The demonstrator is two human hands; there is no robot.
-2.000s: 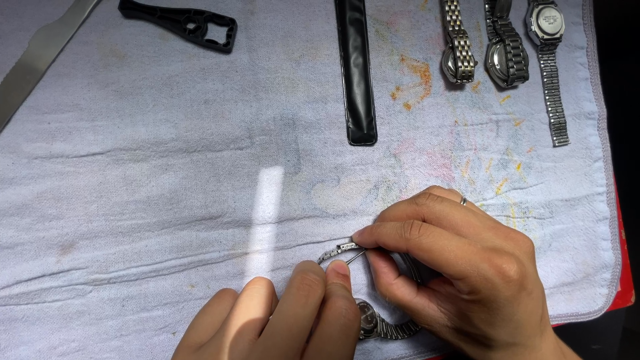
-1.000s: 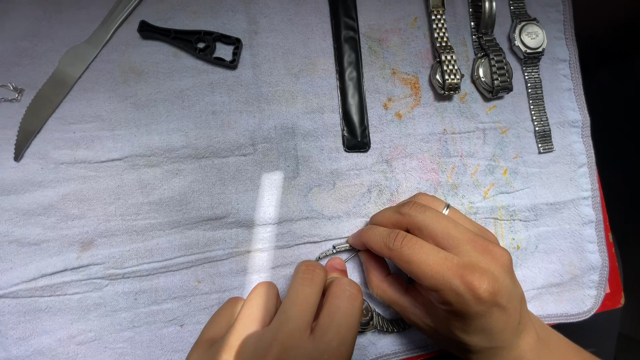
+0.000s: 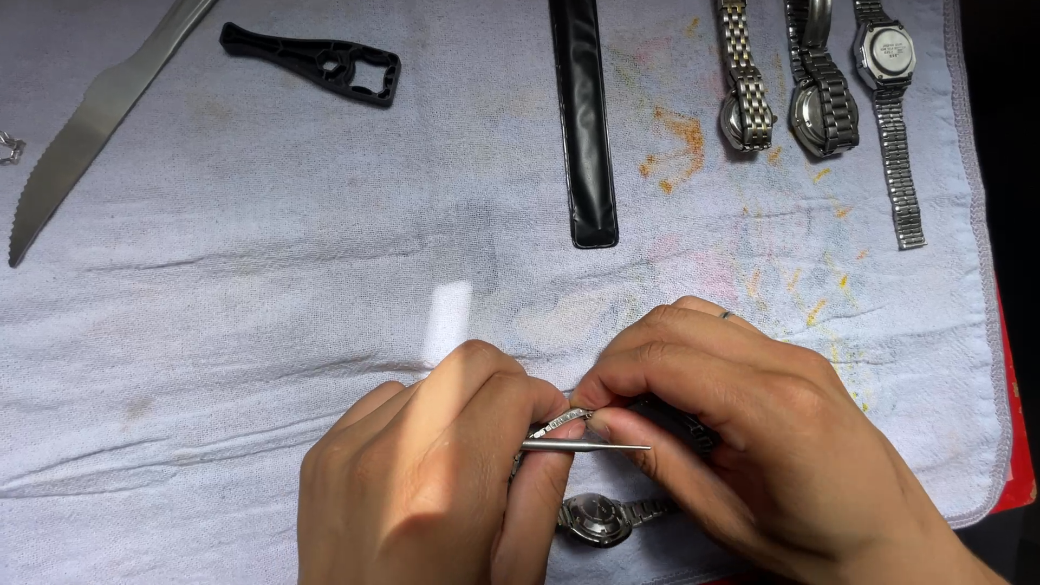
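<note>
My left hand (image 3: pixel 439 471) pinches a metal watch bracelet (image 3: pixel 562 421) between thumb and fingers. A thin steel pointed tool (image 3: pixel 581 446) juts out from the same hand, its tip toward the right. My right hand (image 3: pixel 731 422), with a ring on one finger, grips the bracelet's end between thumb and index finger. Something dark, partly hidden, lies under the right palm. Below and between the hands a watch case (image 3: pixel 597 520) rests with its back up on the cloth (image 3: pixel 325 309); whether it joins the pinched bracelet is hidden.
A serrated knife (image 3: pixel 89 122) lies at the upper left, beside a black plastic opener-shaped tool (image 3: pixel 317 65). A narrow black sleeve (image 3: pixel 587 130) lies at top centre. Toward the upper right are a two-tone watch (image 3: pixel 747 97), a steel watch (image 3: pixel 825 106) and another watch (image 3: pixel 886 53) with its band extended.
The pointed steel tool now shows plainly, jutting from my left hand. Both hands stay close together on the bracelet, and more of the watch case below shows.
</note>
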